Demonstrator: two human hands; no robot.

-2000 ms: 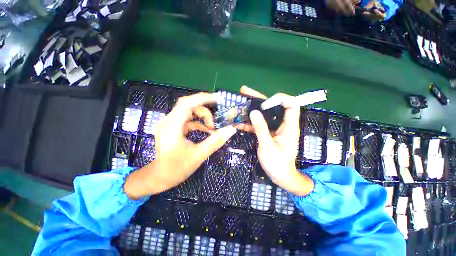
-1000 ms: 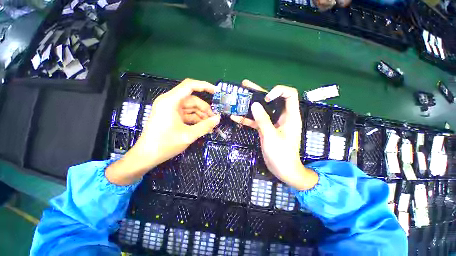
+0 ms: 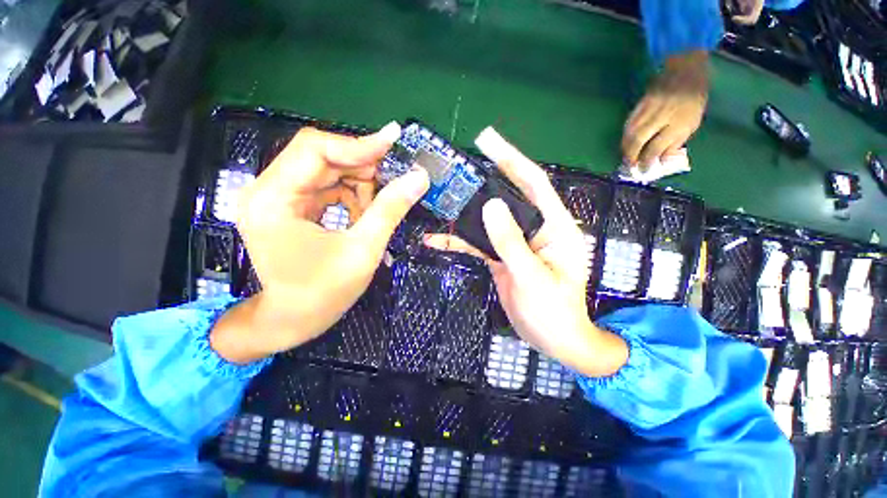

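A black phone housing (image 3: 478, 226) with a blue circuit board (image 3: 449, 185) at its left end is held tilted above the black blister tray (image 3: 428, 316). My left hand (image 3: 316, 229) grips the board end between thumb and fingers, its thumb tip on the board. My right hand (image 3: 545, 272) holds the black end, thumb on top and one finger stretched along the far side. Keypad blocks (image 3: 622, 265) show in pockets of the tray. The side of the phone facing down is hidden.
A parts bin (image 3: 107, 73) with white and dark pieces stands at upper left, a plain black tray (image 3: 102, 253) below it. Another person's hand (image 3: 671, 112) touches a white strip (image 3: 661, 167) beyond the tray. Small black phone bodies (image 3: 781, 129) lie at upper right. White strips (image 3: 856, 297) fill the right tray.
The phone has turned so its board end points up and left, and my left thumb has moved onto the board. Another person's hand has come in at the white strip. The view has shifted slightly.
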